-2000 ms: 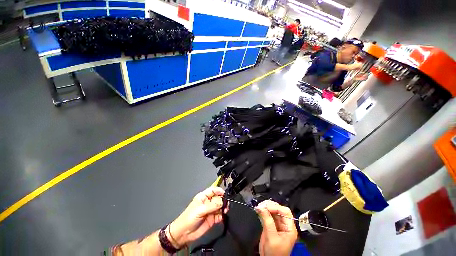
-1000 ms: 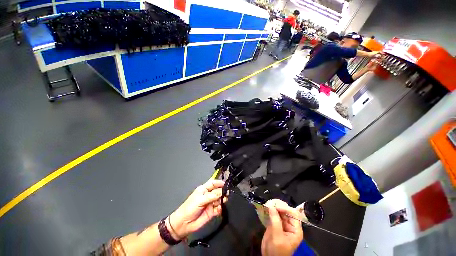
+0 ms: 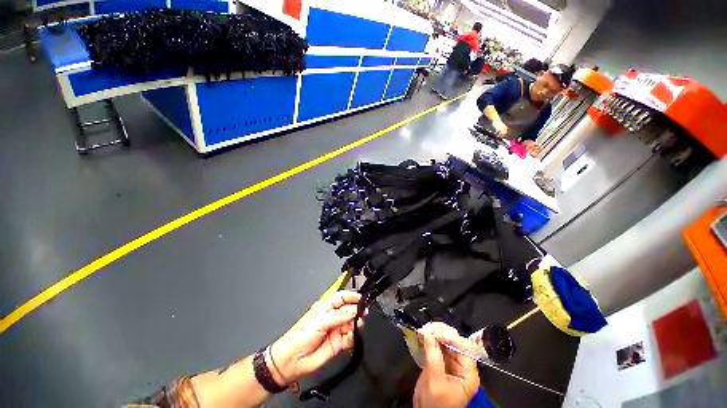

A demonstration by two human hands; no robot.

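Observation:
My left hand (image 3: 323,335) holds a narrow black strap (image 3: 351,362) between thumb and fingers; its lower end with a fitting hangs below. My right hand (image 3: 448,366) holds a thin silvery applicator rod (image 3: 518,376) like a pen, its front end pointing at the strap near my left fingertips. Whether the tip touches is too small to tell. The squat ink jar (image 3: 499,343) with a black top stands just right of my right hand. A large heap of black straps (image 3: 414,231) with shiny hardware lies on the dark table beyond my hands.
A yellow-rimmed holder (image 3: 550,299) with a dark blue cloth (image 3: 575,299) and a pale stick (image 3: 524,318) are at right. An orange panel (image 3: 708,251) is at the right edge. A person (image 3: 522,103) works at a white table ahead. A strap-laden blue-and-white machine (image 3: 247,110) stands across the aisle.
The rod now slants more steeply than two seconds ago, and my right hand has shifted slightly. The strap's lower end hangs more visibly. The person ahead has lowered their arms from the clamps to the table.

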